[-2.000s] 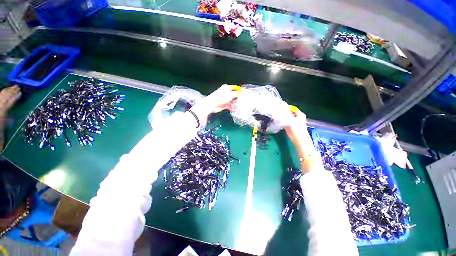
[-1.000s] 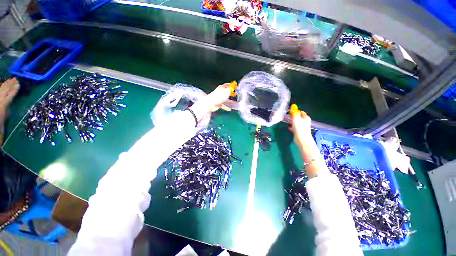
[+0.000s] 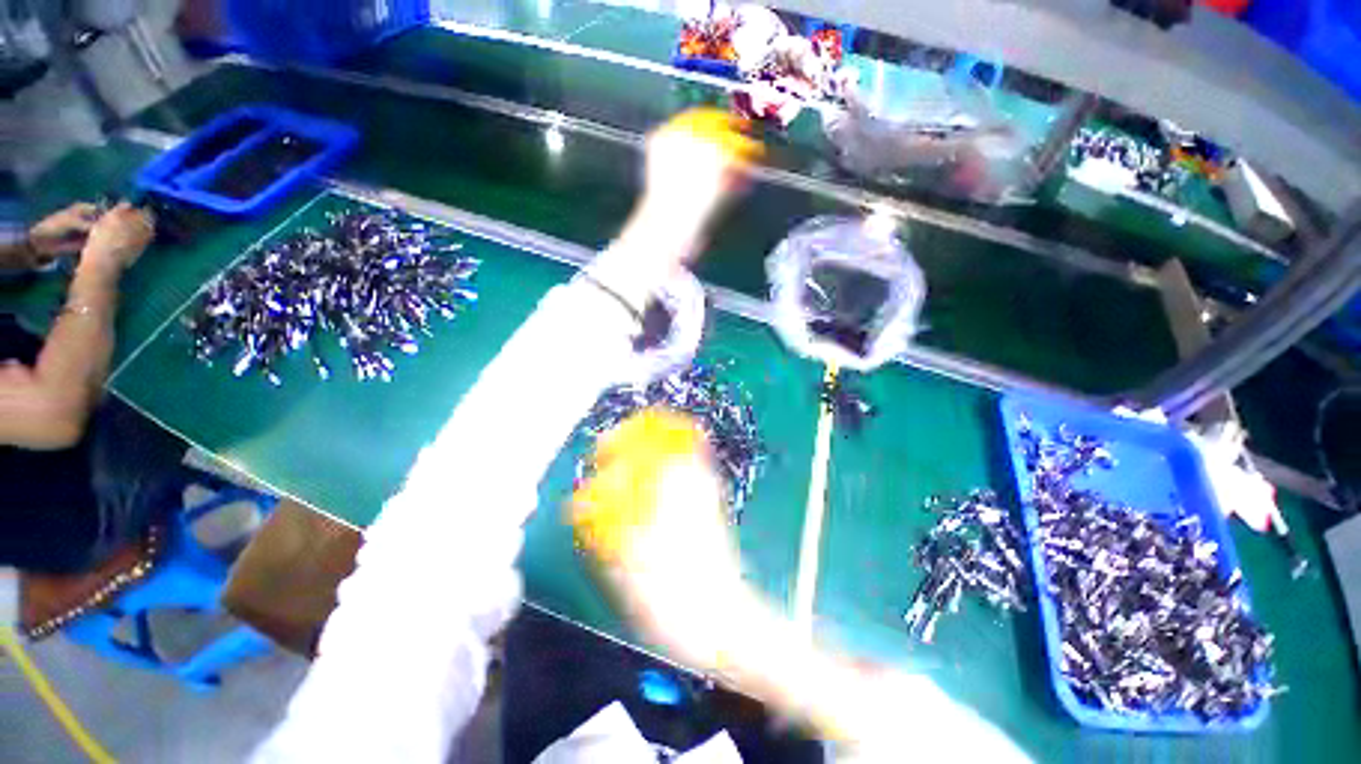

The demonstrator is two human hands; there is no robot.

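My left hand (image 3: 690,187), with yellow finger cots, is raised over the dark conveyor, above the left clear plastic bag (image 3: 675,332); it is blurred and I cannot tell if it holds anything. My right hand (image 3: 657,515), also blurred with yellow cots, is over the central pile (image 3: 727,424) of black-and-silver pieces and covers part of it. Its grip cannot be told. The right clear plastic bag (image 3: 846,293) stands open with black parts inside, touched by neither hand. A few tiny black parts (image 3: 851,403) lie below it.
A blue plastic tray (image 3: 1055,634) full of pieces is at right, a small right pile (image 3: 967,563) beside it. The far-left pile (image 3: 336,291) and far-left blue tray (image 3: 346,152) are near another person's hands (image 3: 112,236). A metal rail (image 3: 523,239) edges the conveyor.
Both hands have let go of the right bag. My left hand has moved up and forward; my right hand has moved left and nearer, over the central pile. The view has shifted left.
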